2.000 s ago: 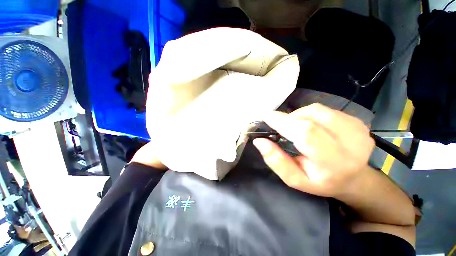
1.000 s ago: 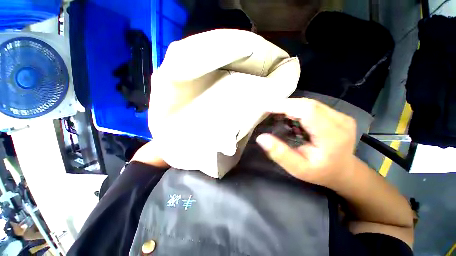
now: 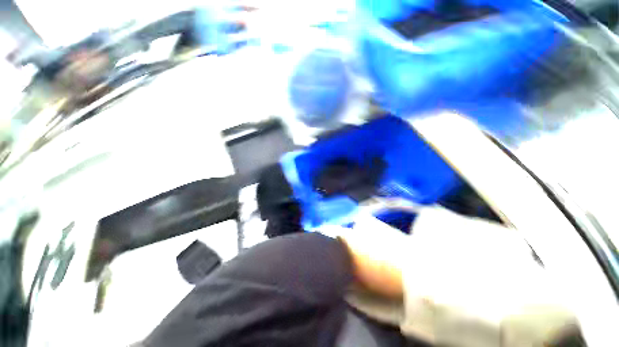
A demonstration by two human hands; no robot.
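The view is strongly blurred. The cream handbag [image 3: 468, 278] is at the lower right, its bottom part running towards the frame's lower edge. My left arm, in a dark sleeve, reaches in from the bottom. Part of my left hand or wrist [image 3: 377, 268] shows against the bag's left side. The fingers are hidden by the bag, so their grip cannot be seen. My right hand is not in view. No snips can be made out.
A blue crate [image 3: 424, 162] with black pieces stands just beyond the bag. Another blue container [image 3: 461, 61] is at the top right. The blue-and-white fan [image 3: 319, 88] stands on the far side. The long white table [image 3: 149, 156] spans the left, with a dark recess.
The camera has swung left, so the fan, crate and bag now appear further right. My right hand has left the picture. More of the table shows.
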